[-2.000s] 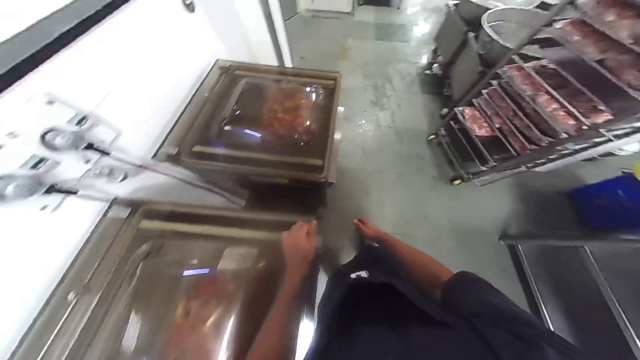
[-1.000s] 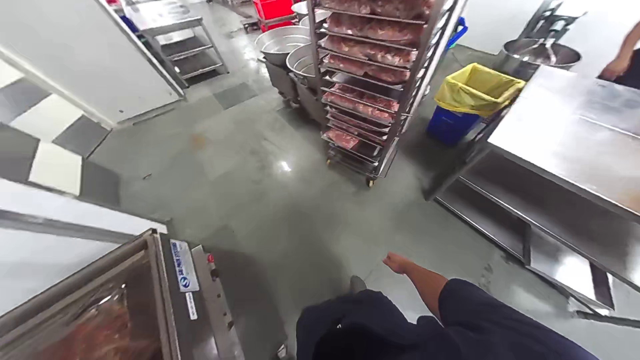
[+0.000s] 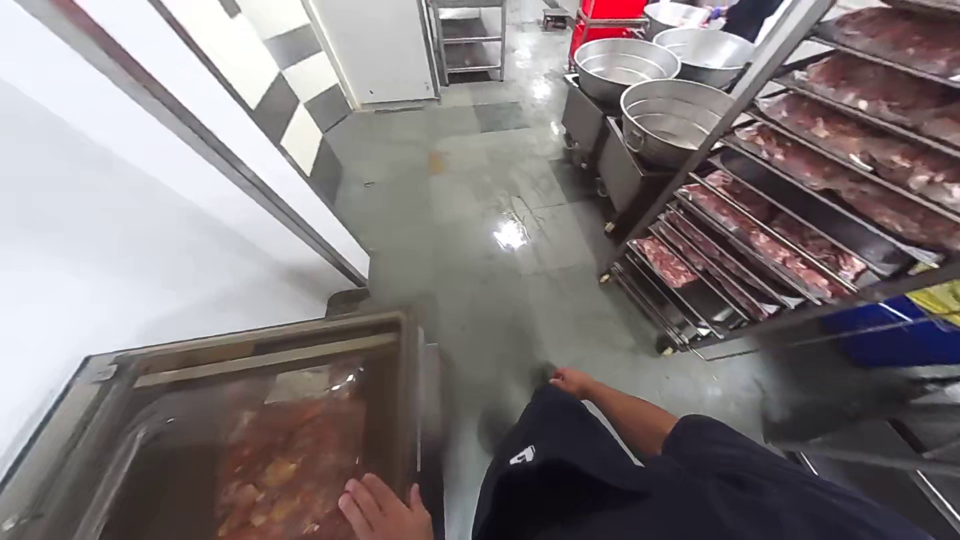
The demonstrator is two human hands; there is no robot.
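At the bottom left, my left hand (image 3: 386,510) is over the right side of a transparent lid (image 3: 172,442) on a vacuum packing machine, fingers slightly spread and holding nothing. Whether the palm presses on the lid cannot be told. Beneath the lid lies a clear bag of reddish meat pieces (image 3: 289,465). My right hand (image 3: 571,382) hangs beside my dark shirt above the floor, its fingers curled, with nothing visible in it.
On the right stands a wheeled metal rack (image 3: 675,202) with trays of raw meat (image 3: 757,232). Behind it are large metal tubs (image 3: 671,120) on carts. A blue bin (image 3: 892,334) is at far right, a white wall (image 3: 150,202) at left. The greenish floor (image 3: 480,262) looks wet.
My left hand, out of view one second ago, is now over the machine's lid. The view has swung right, then back toward the machine. My right hand stays low beside my body.
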